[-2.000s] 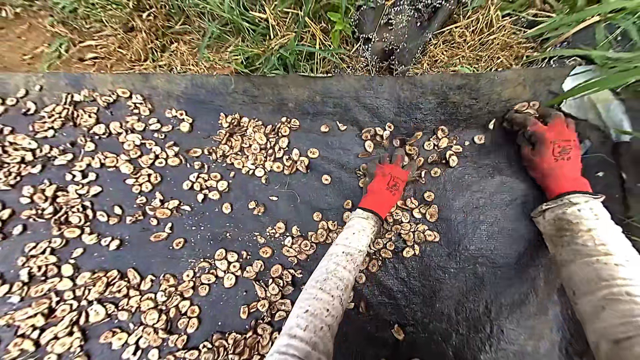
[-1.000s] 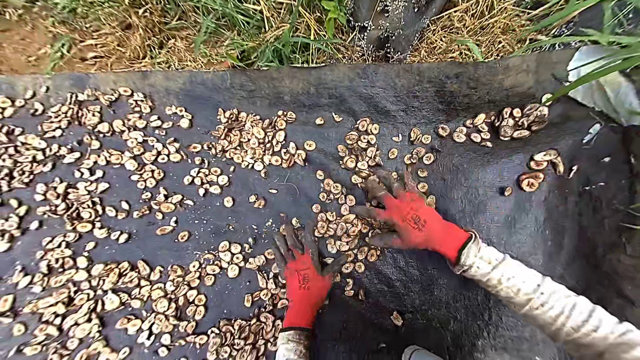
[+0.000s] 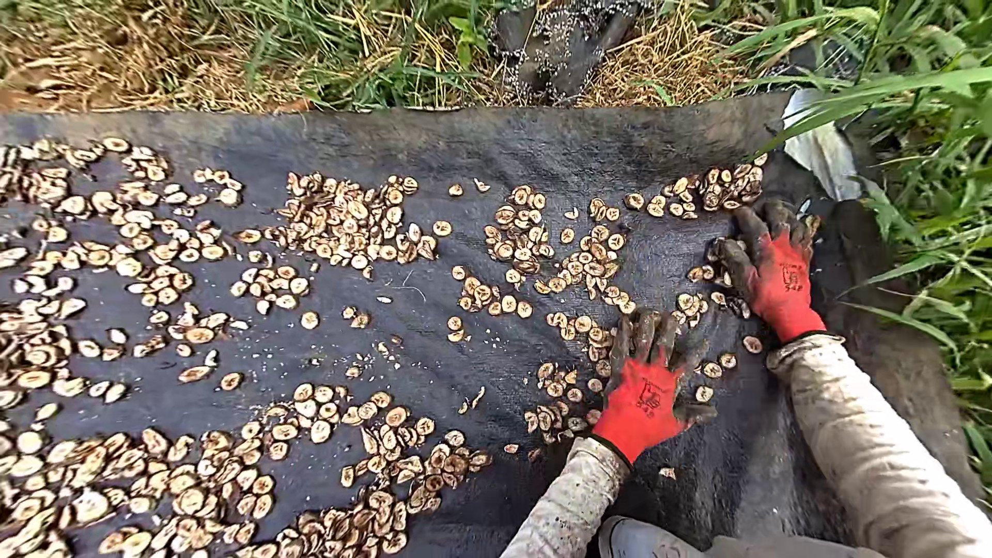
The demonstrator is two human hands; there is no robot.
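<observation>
Dried round slices of a pale plant material with dark rims (image 3: 341, 217) lie in loose clusters over a dark woven ground sheet (image 3: 434, 349). Both hands wear red gloves with blackened fingers. My left hand (image 3: 647, 387) rests palm down, fingers spread, at the right edge of a scattered band of slices. Farther right, my right hand (image 3: 775, 267) lies palm down with parted fingers on a few slices, just below a small pile of slices (image 3: 728, 186). What lies under the palms is hidden.
Grass and dry straw (image 3: 372, 54) border the sheet's far edge. Long green blades (image 3: 930, 85) hang over the right side, beside a pale flat scrap (image 3: 823, 147). Part of a light boot or shoe (image 3: 643, 539) shows at the bottom edge.
Both hands have moved right across the sheet. My right hand has left the middle cluster for the sheet's right side, and slices are now spread more widely between the hands.
</observation>
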